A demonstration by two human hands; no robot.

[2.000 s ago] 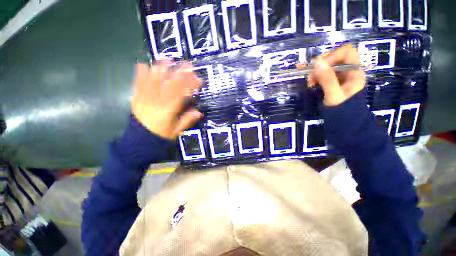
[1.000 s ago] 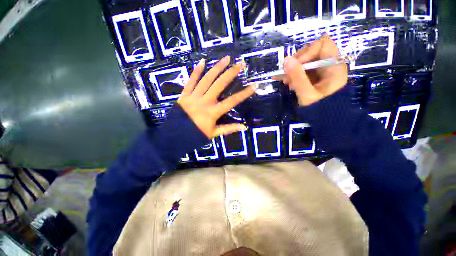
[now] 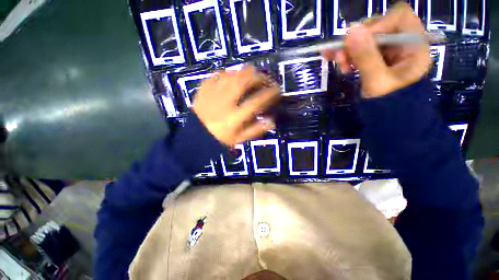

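A glossy black sheet (image 3: 306,117) with rows of white phone-like frames lies in front of me, its near edge at my front. My right hand (image 3: 388,52) holds a slim silver-white tool (image 3: 402,39) above the upper middle of the sheet, its thin end pointing left. My left hand (image 3: 235,104) is over the left-middle part of the sheet, blurred, with fingers bent and partly spread. It covers part of a sideways frame (image 3: 186,87). Whether the left fingers pinch anything is not clear. A sideways frame (image 3: 304,75) with bright glare shows between the hands.
The smooth dark green worktop (image 3: 71,104) extends to the left. A pale edge (image 3: 19,19) runs at the upper left. Striped cloth (image 3: 22,202) and dark items (image 3: 54,240) are at the lower left. Crumpled white material (image 3: 383,197) is below the sheet at the right.
My right hand has moved up and right with the tool, which is lifted off the sheet. My left hand's spread fingers have bent. The sheet has shifted slightly right since one second ago.
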